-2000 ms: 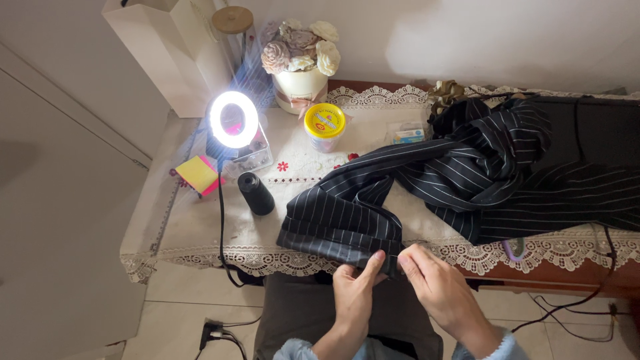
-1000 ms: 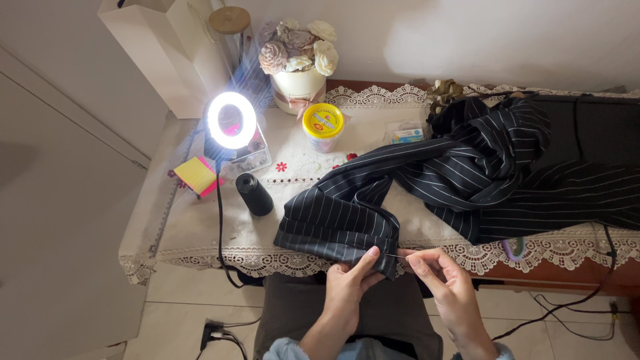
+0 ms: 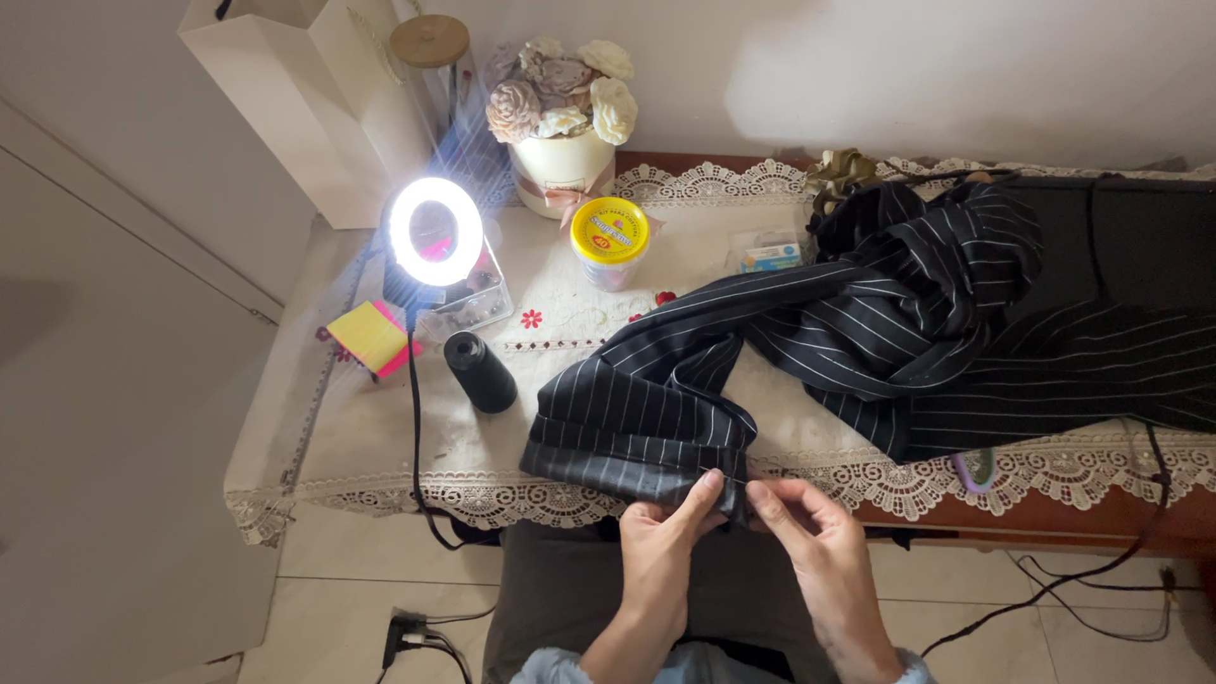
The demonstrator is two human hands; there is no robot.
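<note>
Black pinstriped fabric (image 3: 646,408) lies across the table, its near folded edge hanging at the front. My left hand (image 3: 665,537) pinches that edge between thumb and fingers. Close on its right, my right hand (image 3: 812,532) has thumb and forefinger together at the fabric's corner, on what looks like a thin needle; the fingertips partly hide it. A black thread spool or cone (image 3: 481,372) stands left of the fabric. Behind it are a clear plastic box (image 3: 470,304) and a tub with a yellow lid (image 3: 610,233).
A lit ring lamp (image 3: 436,231) stands at the left, its cable running over the front edge. Sticky notes (image 3: 369,338), a flower pot (image 3: 562,166), a paper bag (image 3: 304,104) and a small blue-and-white packet (image 3: 771,257) are around. A lace tablecloth (image 3: 570,502) overhangs the table; cables lie on the floor.
One second ago my right hand was a little farther right of the fabric with the thin needle in view between; now its fingertips are closer to the fabric edge. My left hand keeps its hold.
</note>
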